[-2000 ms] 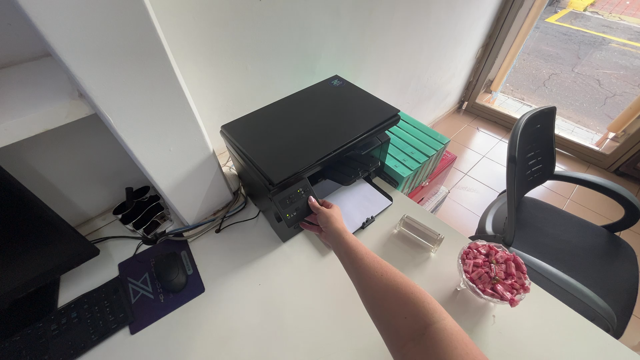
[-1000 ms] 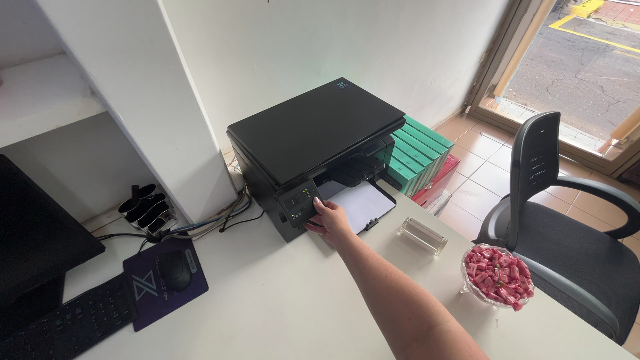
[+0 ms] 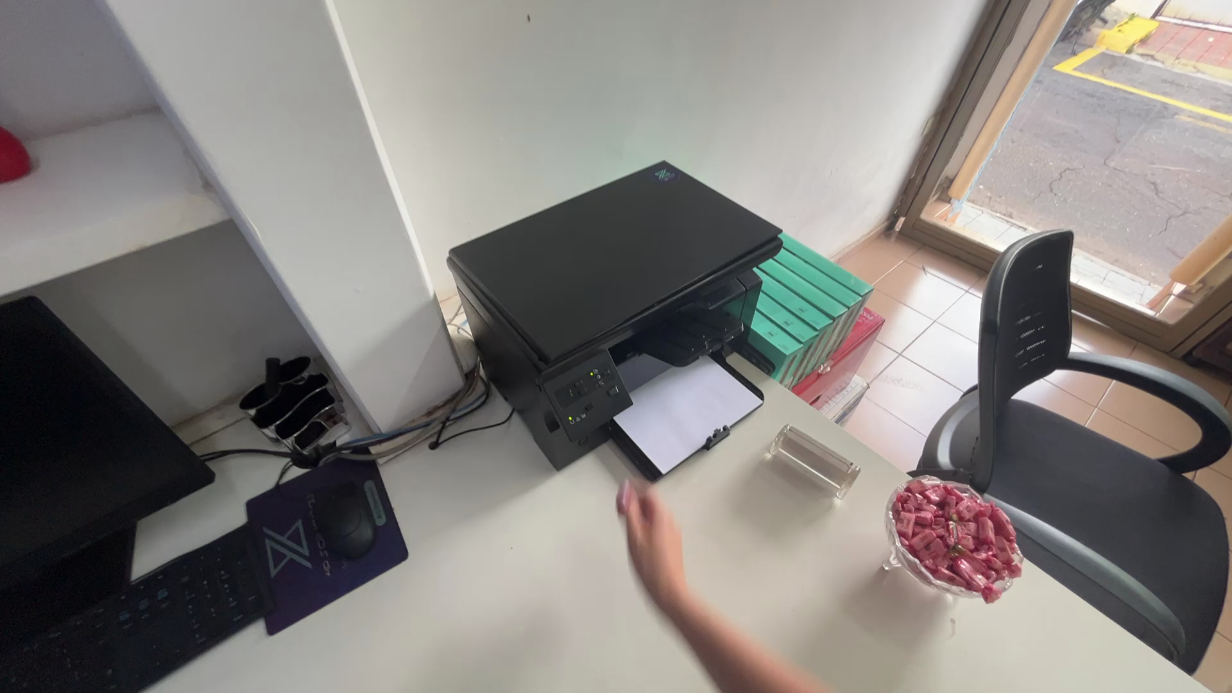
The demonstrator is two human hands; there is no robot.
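A black multifunction laser printer (image 3: 606, 279) stands on the white desk, its lid down and green lights lit on its control panel (image 3: 584, 393). White paper (image 3: 685, 409) lies in the tray that sticks out at its front. My right hand (image 3: 653, 539), blurred by motion, is over the desk just in front of the tray, apart from the printer. No object shows in it; how far its fingers are closed is not plain. To the right of the tray lies a clear plastic holder (image 3: 814, 460). My left hand is out of view.
A glass bowl of pink wrapped sweets (image 3: 953, 539) stands at the desk's right edge, by a black office chair (image 3: 1030, 375). Green box files (image 3: 808, 298) are behind the printer's right side. On the left are a monitor (image 3: 77, 433), a keyboard (image 3: 164, 616), a mouse (image 3: 345, 520) and cables (image 3: 414, 438).
My right hand has left the printer's control panel, where it was in both earlier frames, and has drawn back toward me over the desk.
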